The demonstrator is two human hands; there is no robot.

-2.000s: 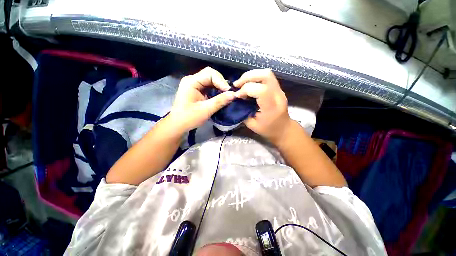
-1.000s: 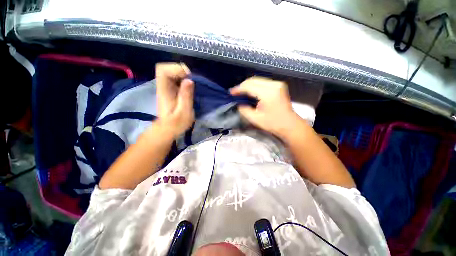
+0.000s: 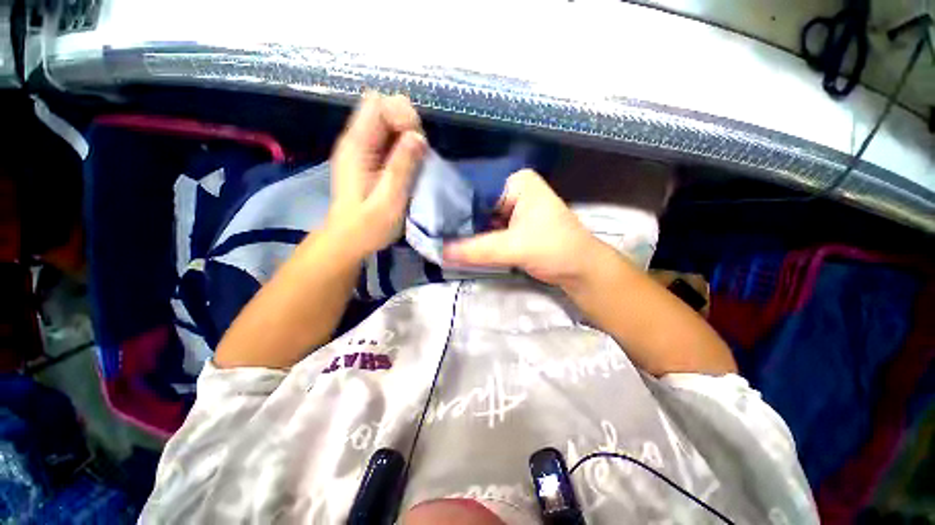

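Note:
A grey and navy knit garment lies over my lap and runs left into a bin. My left hand pinches its raised edge, just below the table's front edge. My right hand grips the same bunched part from the right, lower down. Between the hands the cloth shows a light grey side and a navy piece behind it. Both hands and the cloth are blurred, so the exact edge or seam held cannot be told.
The white table with its silvery ruler-like front edge crosses the top. Black scissors lie on it at the upper right. A red-rimmed bin with navy and grey cloth stands left. Another bin with navy cloth stands right.
My left hand has moved up and slightly right, lifting the cloth edge. My right hand has shifted a little lower. The held part has turned from mostly navy to show its grey side.

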